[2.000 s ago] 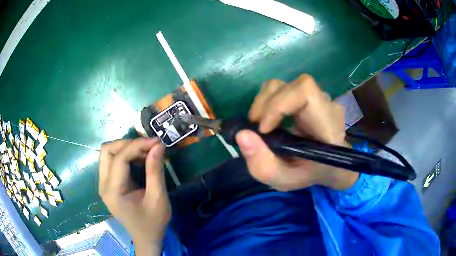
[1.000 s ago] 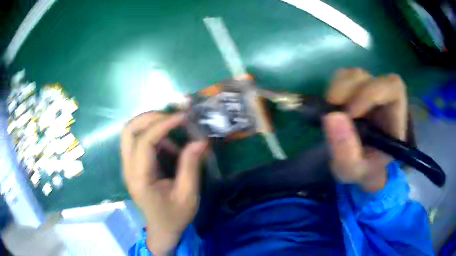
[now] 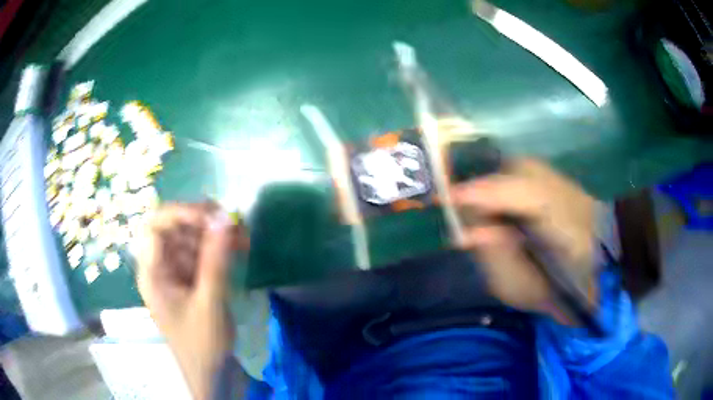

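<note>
The watch-like case with bright, blurred electronics [image 3: 391,173] lies in the dark and orange-brown fixture [image 3: 385,141], between two long pale strips [image 3: 341,180]. My right hand [image 3: 532,230] is blurred, just right of the fixture, closed around the soldering iron's black handle [image 3: 559,285]. The iron's pale front end is smeared near the right strip; whether it touches anything cannot be told. My left hand [image 3: 184,250] is left of the fixture, apart from it, thumb and finger pinched close together. Blur hides whether anything is between them. Battery cells [image 3: 105,168] lie loose beyond it.
A long white tray [image 3: 31,211] stands at the far left, with another white tray [image 3: 141,359] at the lower left. A white line [image 3: 547,55] crosses the green bench. A black ring with a green-white centre [image 3: 682,74] is at upper right. A blue stool [image 3: 696,191] is beyond the bench.
My left hand has come away leftward from the fixture. My right hand and the iron have turned and lie close beside the fixture's right side. The whole view has shifted, with the bench things further right.
</note>
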